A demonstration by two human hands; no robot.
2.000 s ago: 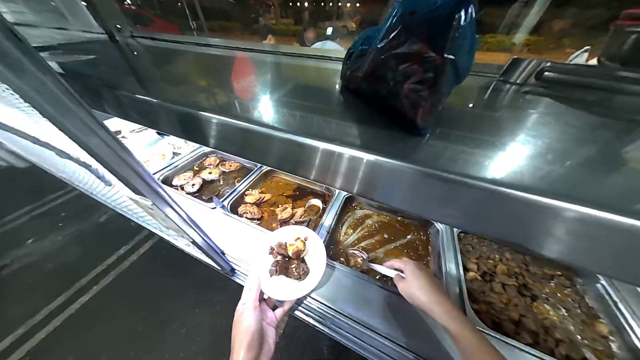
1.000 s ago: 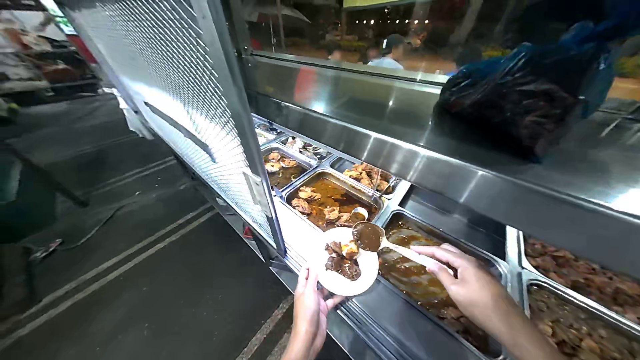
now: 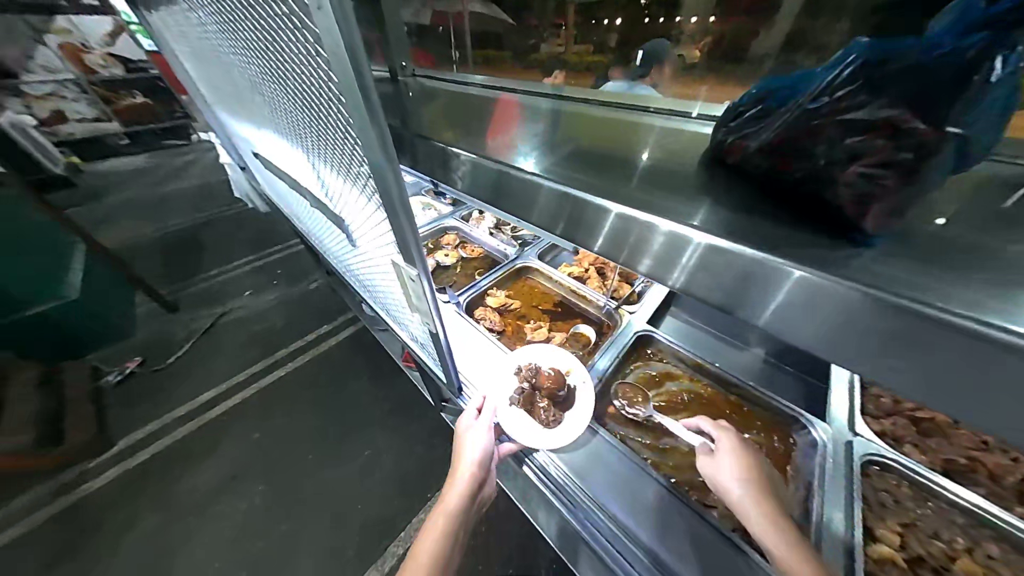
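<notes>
My left hand (image 3: pixel 478 448) holds a white plate (image 3: pixel 580 408) by its lower left edge, over the counter's front ledge. Dark, sauce-covered pieces of food (image 3: pixel 544 392) and a rounded brown piece lie on it. In my right hand (image 3: pixel 732 460) is the pale handle of a serving spoon (image 3: pixel 634 399), whose bowl carries brown sauce. The spoon's bowl is over a steel food pan (image 3: pixel 812 480) of brown sauce, just right of the plate. Behind the plate, another pan (image 3: pixel 524 268) holds meat pieces in thin brown sauce, with a ladle (image 3: pixel 582 336) resting in it.
More food pans stand farther left (image 3: pixel 468 248) and at the right (image 3: pixel 920 520). A steel shelf (image 3: pixel 680 264) runs above the pans, bearing a dark blue plastic bag (image 3: pixel 848 136). A textured metal panel (image 3: pixel 296 128) rises at the left. People (image 3: pixel 644 68) are beyond the window.
One second ago the spoon was at the plate's edge; my right hand has moved it back over the sauce pan. The rounded piece on the plate now looks coated in brown sauce.
</notes>
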